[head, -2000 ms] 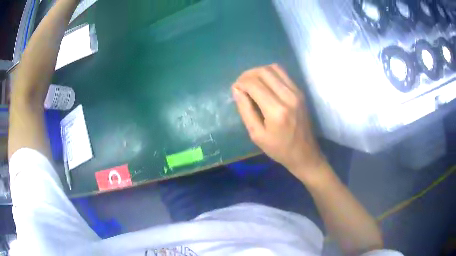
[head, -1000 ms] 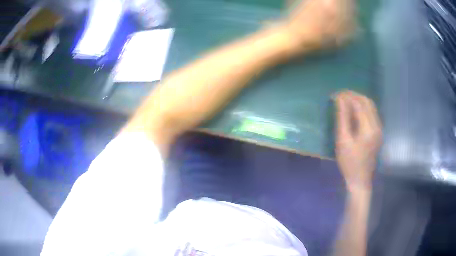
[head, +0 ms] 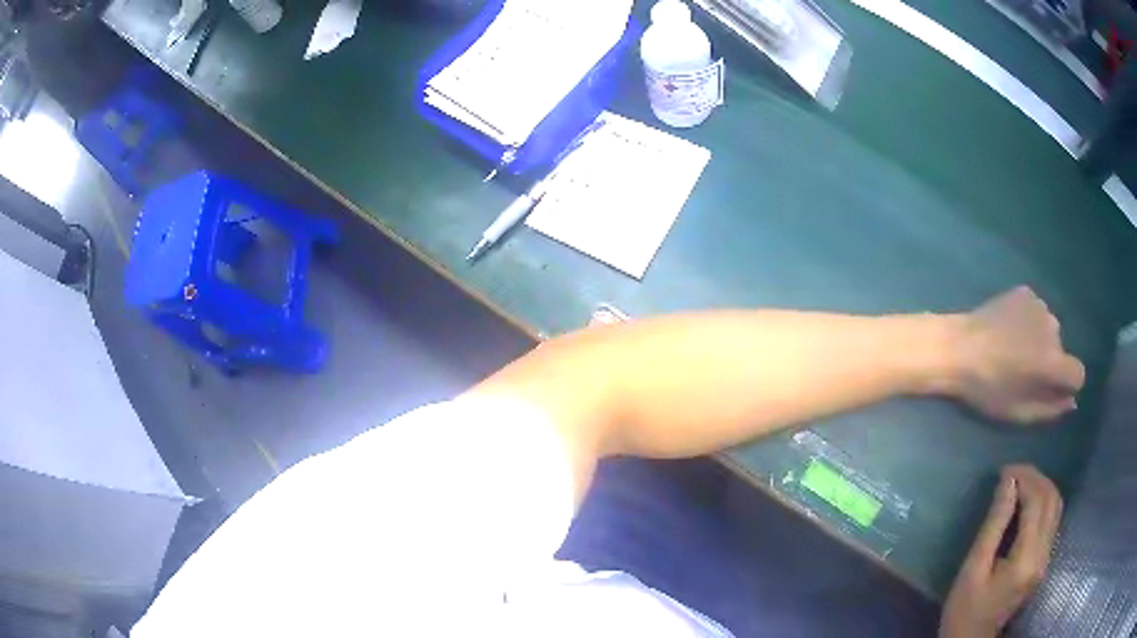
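Observation:
My left hand (head: 1022,358) is at the right of the green bench mat (head: 798,212), with my bare left forearm stretched across the bench. Its fingers are curled in, and whether anything is inside them is hidden. My right hand (head: 1007,548) is below it at the lower right, near the bench's front edge and beside a grey textured surface. Its thumb and fingers are slightly apart and no object shows in them. A lime green label (head: 840,491) lies flat near the edge, left of my right hand.
A pen (head: 508,224) and white sheet (head: 623,193) lie left of my forearm. Behind are papers (head: 536,62) on a blue folder and an upright white bottle (head: 680,69). My forearm partly covers a small label (head: 609,315). A blue stool (head: 225,274) stands on the floor at left.
The view has turned left, bringing the bottle, pen and blue stool into clear sight. The clear tray with black rings has left the picture. My left hand has come across towards my right hand.

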